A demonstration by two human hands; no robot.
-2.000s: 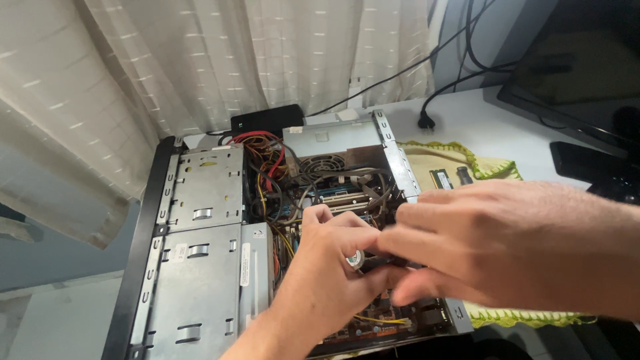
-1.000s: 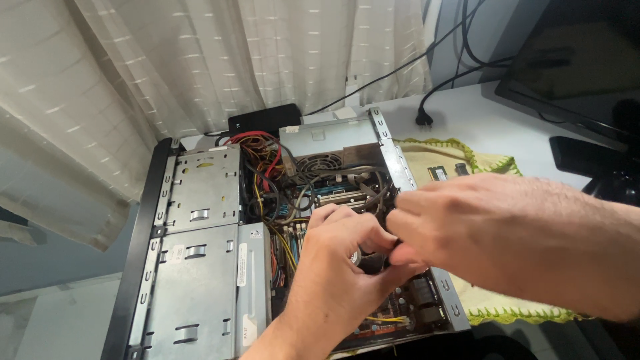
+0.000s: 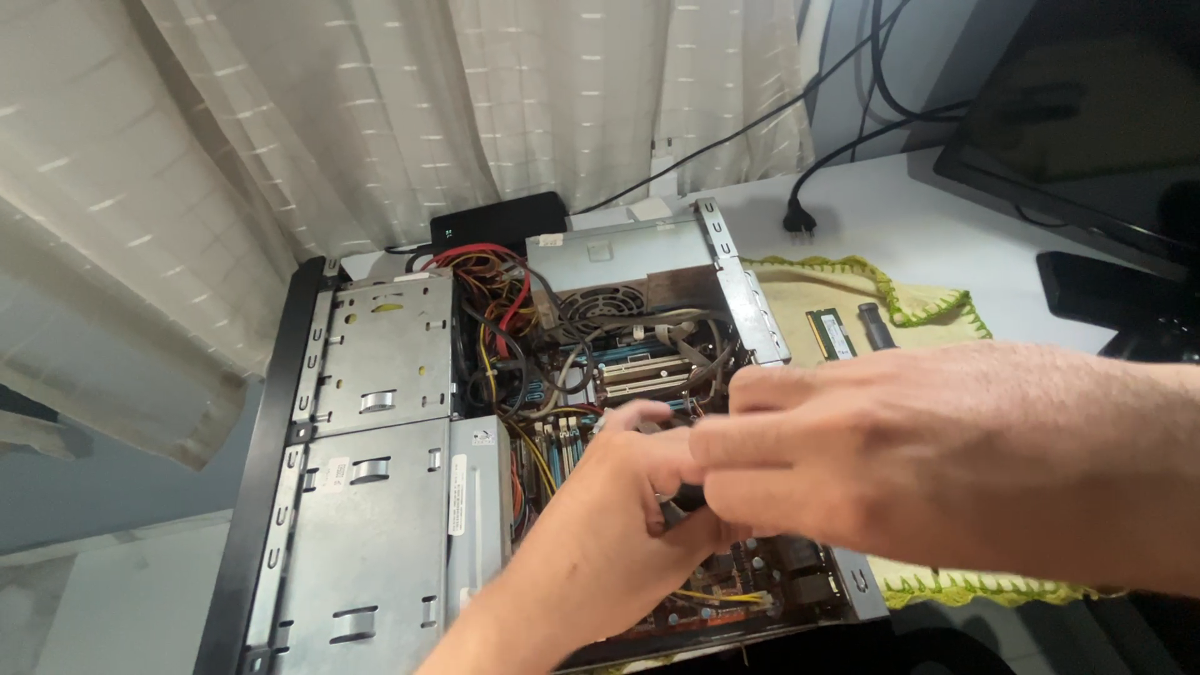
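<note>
A desktop computer case (image 3: 389, 525) lies open on its side, its motherboard (image 3: 741, 581) and bundled cables in view. Over the motherboard, my left hand (image 3: 637, 506) has its fingers curled around something dark, mostly covered by the fingers. My right hand (image 3: 825, 450) meets it from the right, fingertips pinched together at the left thumb and forefinger; what they pinch is hidden. Behind the hands are white expansion slots (image 3: 647, 375), a fan grille (image 3: 602, 302) and the metal power supply (image 3: 619, 253). Memory slots (image 3: 567, 445) show left of my left hand.
A memory module (image 3: 831, 335) and a small dark cylindrical object (image 3: 876, 326) lie on a cream cloth with green edging (image 3: 923, 309), right of the case. Beyond are a power plug (image 3: 798, 217) and a monitor (image 3: 1078, 122). A black box (image 3: 499, 220) stands behind the case, by the curtain (image 3: 581, 94).
Both hands stay together over the motherboard. The right hand's fingers have shifted slightly against the left hand; nothing is plainly taken up or let go.
</note>
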